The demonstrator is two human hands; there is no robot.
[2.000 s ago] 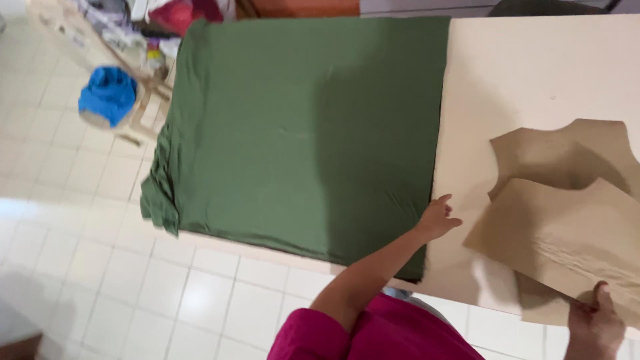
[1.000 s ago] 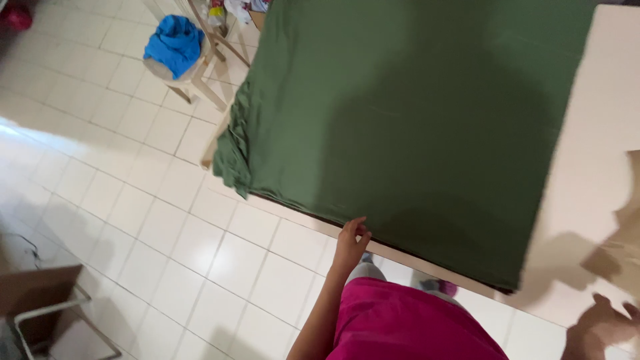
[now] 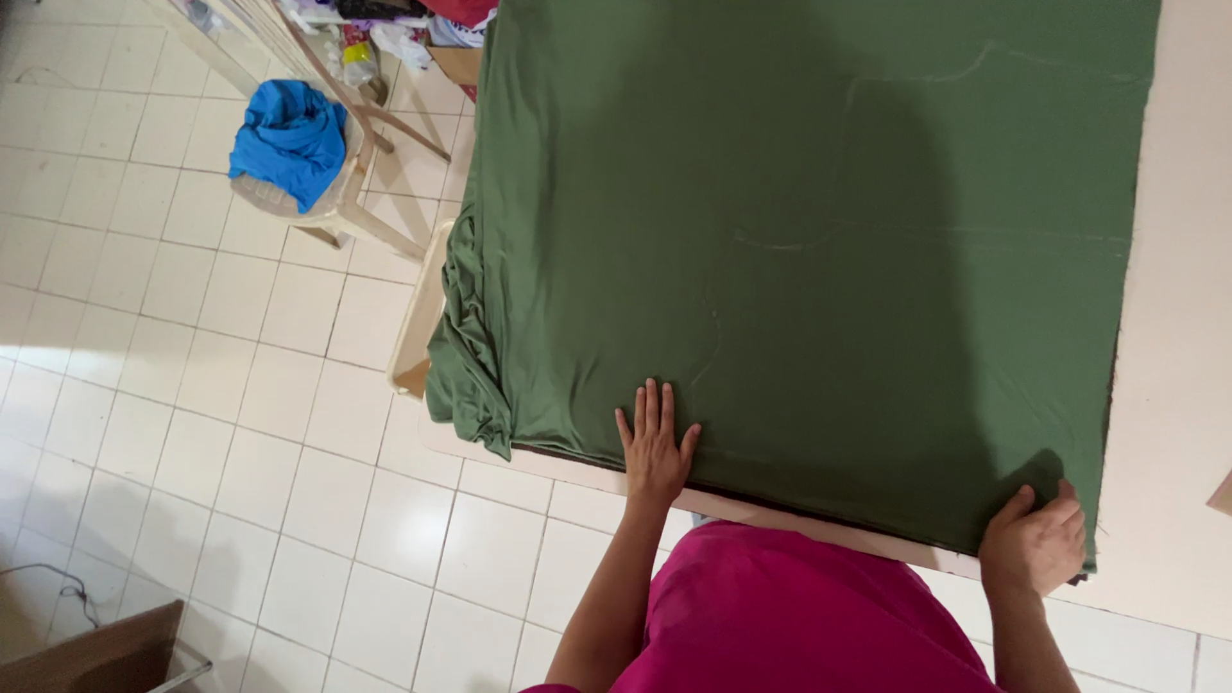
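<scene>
Green fabric (image 3: 818, 289) lies spread over a pale table, its left end bunched in folds at the table's corner. Faint chalk-like lines run across its surface. My left hand (image 3: 658, 448) rests flat on the fabric near the front edge, fingers spread and holding nothing. At the fabric's lower right corner, my right hand (image 3: 1037, 539) touches the cloth with bent fingers; whether it pinches any cloth is hidden. A darker edge shows beneath the green fabric along the front.
A plastic chair (image 3: 356, 207) with a blue cloth (image 3: 289, 140) on it stands left of the table (image 3: 1179, 337). Bags and a bottle lie behind it. A brown board (image 3: 96, 640) is at the lower left, and a brown paper edge (image 3: 1222, 496) shows at far right.
My left hand has moved left along the front edge and now lies flat. My right hand, on a brown paper pattern two seconds ago, is now at the fabric's corner. The view has shifted left.
</scene>
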